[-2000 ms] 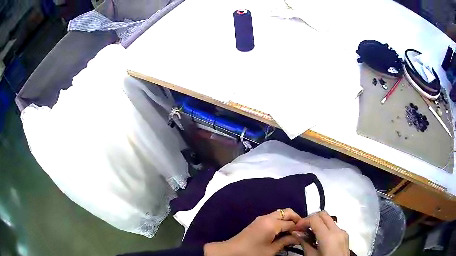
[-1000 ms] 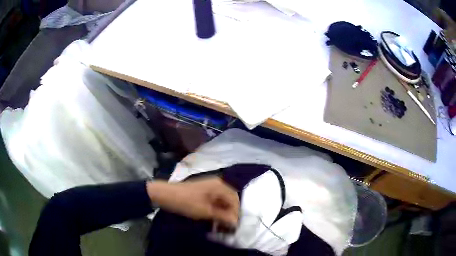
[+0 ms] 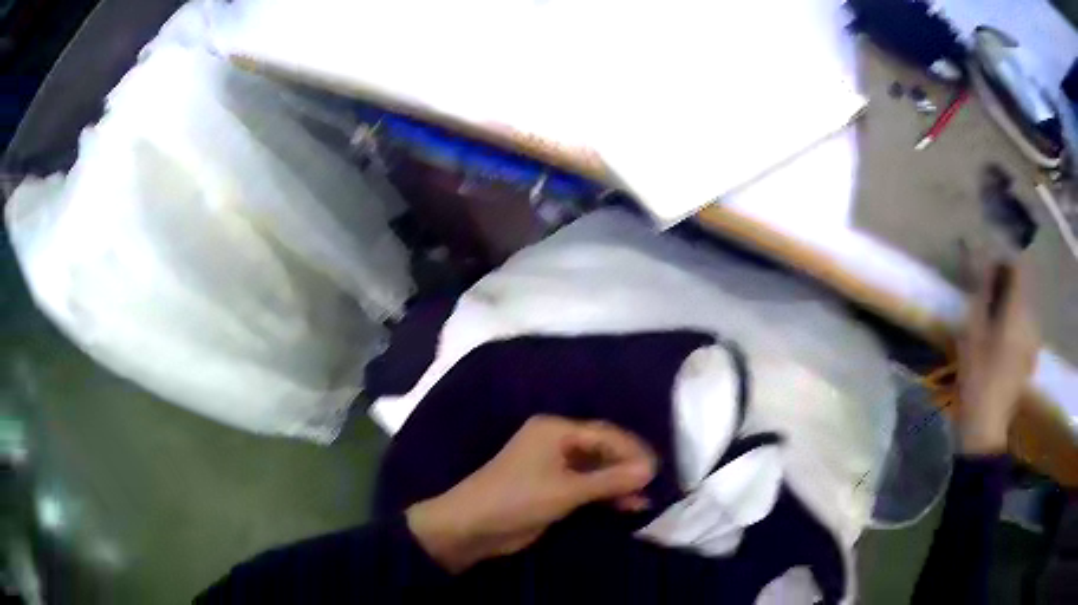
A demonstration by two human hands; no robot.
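Note:
A dark purple garment (image 3: 544, 378) with white cups (image 3: 706, 414) lies over a puffy white cloth (image 3: 579, 272) in front of me. My left hand (image 3: 556, 479) is over the garment, left of the cups, with curled fingers and thumb and fingertips together; I cannot tell if anything is between them. My right hand (image 3: 995, 343) is blurred, stretched out at the table edge below a dark pile of small pieces (image 3: 1005, 203) on the grey mat. A dark streak shows along its fingers; I cannot tell if it is a held tool.
The white table (image 3: 497, 59) has a wooden edge, with a white sheet (image 3: 733, 154) overhanging it. The grey mat (image 3: 904, 189) bears a red stick (image 3: 943, 121). A dark rounded item (image 3: 910, 33) is behind. A white lace-edged gown (image 3: 201, 248) hangs at left.
My right hand has come into clear view at the table edge on the right. My left hand has moved right from a second ago, and more of the dark garment and cups shows.

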